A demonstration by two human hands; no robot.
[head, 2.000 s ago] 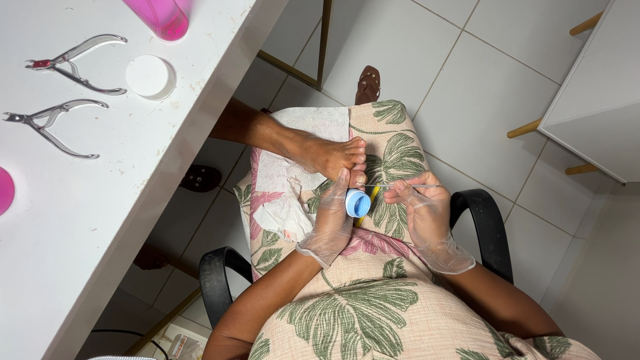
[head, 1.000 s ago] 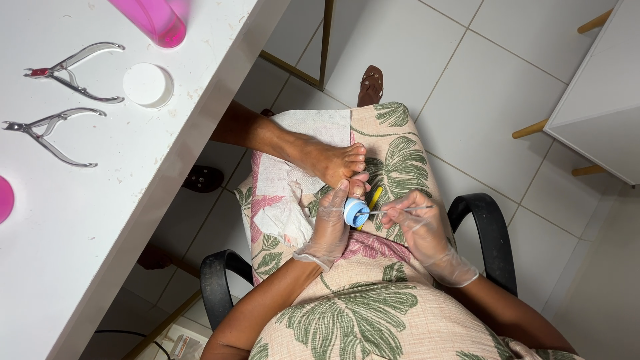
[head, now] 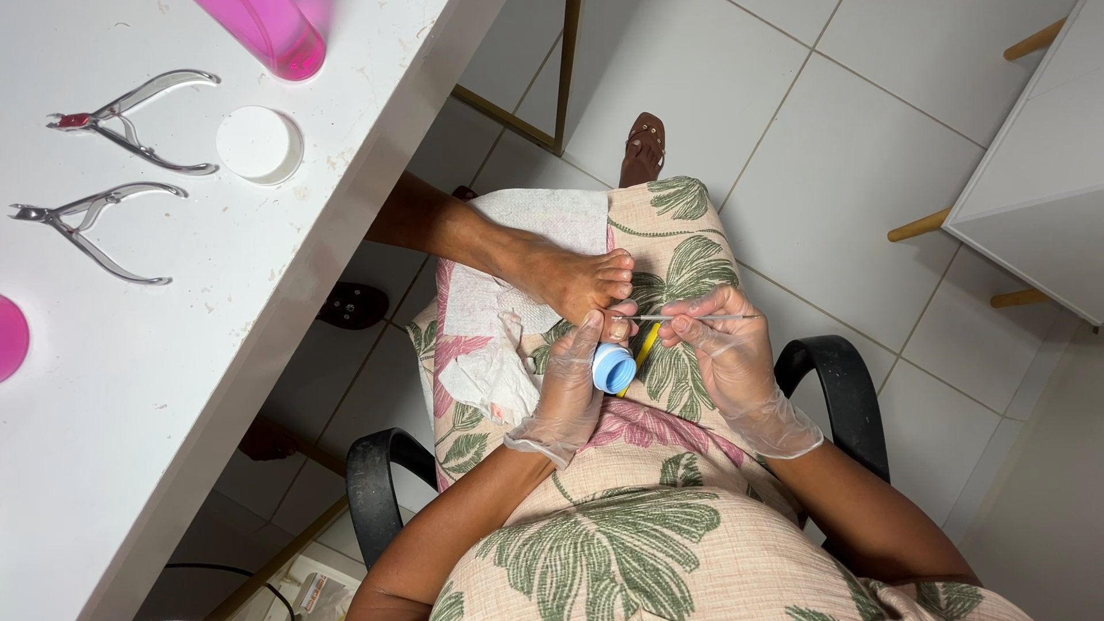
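My left hand (head: pixel 571 379), in a clear plastic glove, holds a small open blue jar (head: pixel 614 369) and has its thumb beside the big toe of another person's bare foot (head: pixel 569 278). The foot rests on white paper towels (head: pixel 552 216) across my lap. Between the fingertips of my right hand (head: pixel 716 341), gloved too, is a thin metal tool (head: pixel 690 317); its tip is at the big toe's nail. A yellow stick (head: pixel 650 347) lies beyond the jar, partly hidden. Crumpled white tissue (head: pixel 492 379) lies left of my left hand.
On the white table (head: pixel 216 285) at left are two cuticle nippers (head: pixel 129 121), a round white container (head: pixel 259 145) and a pink bottle (head: pixel 280 39). Black chair armrests (head: pixel 841 388) flank my lap. A white cabinet (head: pixel 1035 190) on wooden legs stands at right.
The thin tool was at the mouth of the blue jar one second ago; my right hand has moved it up to the big toe. My left hand still holds the jar.
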